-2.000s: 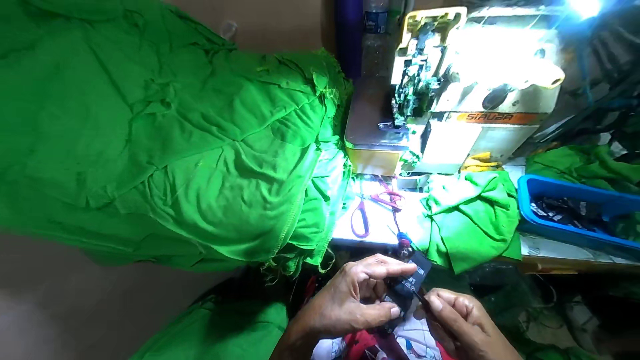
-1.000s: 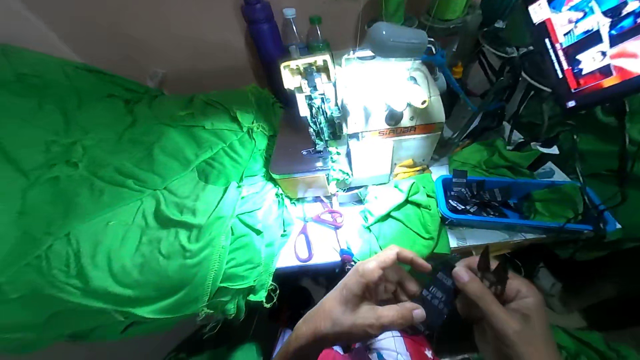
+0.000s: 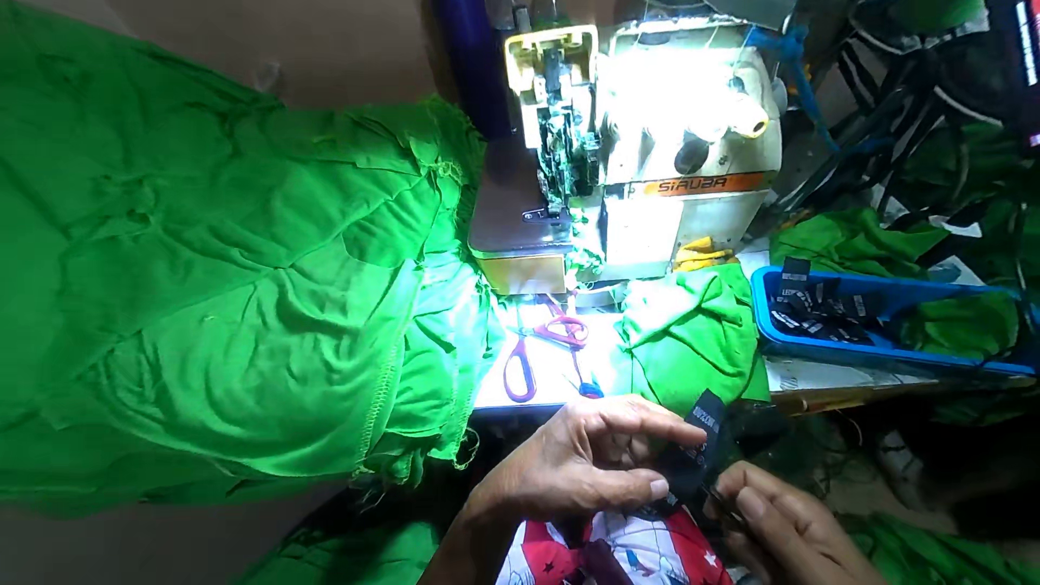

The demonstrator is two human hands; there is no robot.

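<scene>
Black fabric labels (image 3: 704, 439) with pale writing are held between both hands, low in the head view. My left hand (image 3: 585, 459) has them between its fingers and thumb. My right hand (image 3: 776, 520) is closed at their lower right around a small dark tool, perhaps thread snips; the tool is mostly hidden. Beyond my hands lie red-handled scissors (image 3: 522, 372) on the lit table, beside a bunched green cloth (image 3: 691, 333). A Siruba overlock sewing machine (image 3: 691, 211) stands behind them.
A large heap of green fabric (image 3: 244, 284) fills the left side. On the right, a blue plastic tray (image 3: 886, 351) holds more black labels and a green piece. A purple bottle (image 3: 471, 65) stands behind the machine. The wooden table edge (image 3: 853, 396) runs beneath the tray.
My right hand has moved a little away from my left since a second ago, and the labels now stand up between them. The view has shifted.
</scene>
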